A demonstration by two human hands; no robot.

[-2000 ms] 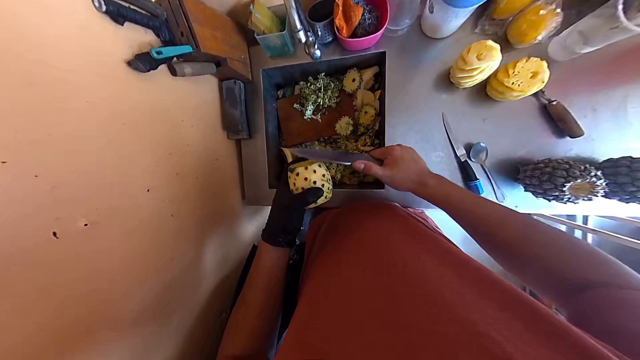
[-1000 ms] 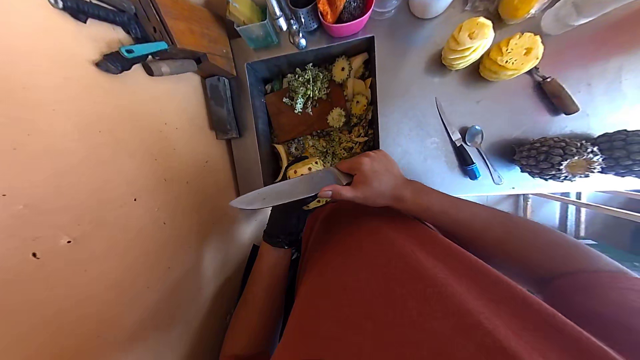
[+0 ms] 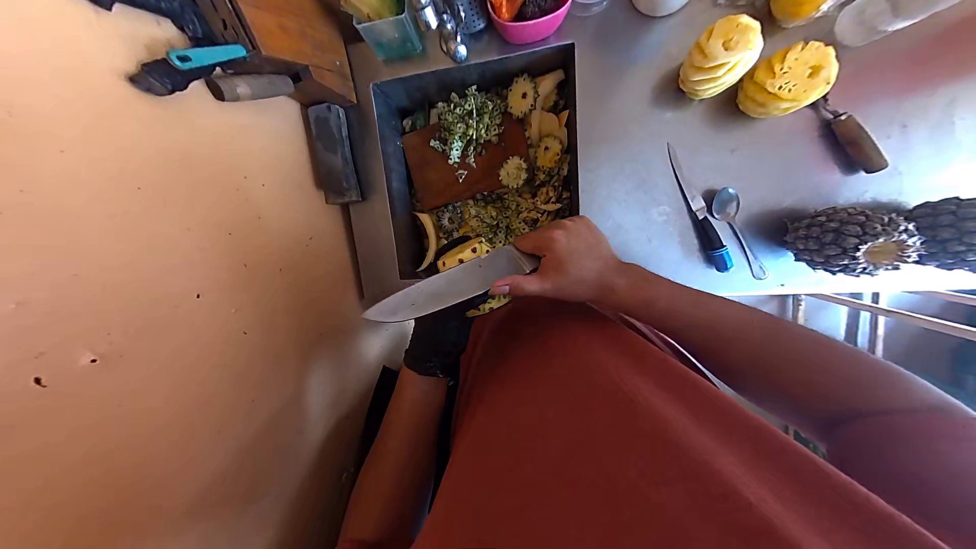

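My right hand (image 3: 573,261) grips a large kitchen knife (image 3: 450,288), its broad blade pointing left across a peeled pineapple (image 3: 463,254). In a black glove, my left hand (image 3: 441,335) holds that pineapple near the front edge of the sink (image 3: 384,183); the blade hides most of the fruit and the fingers. Behind them in the sink, a brown wooden board (image 3: 435,171) lies among pineapple peelings (image 3: 507,217), with a heap of small trimmings (image 3: 469,122) on it.
Right of the sink lie a small knife (image 3: 695,210), a spoon (image 3: 736,225), unpeeled pineapples (image 3: 854,240), sliced peeled pineapples (image 3: 720,57) and a wooden-handled tool (image 3: 860,142). A sharpening stone (image 3: 333,152) sits at the left by the wall. A pink container (image 3: 531,23) stands behind.
The knife has moved from the pineapple's far side in the oldest frame to across its near side. The pineapple, whose dotted side showed then, is now mostly covered by the blade.
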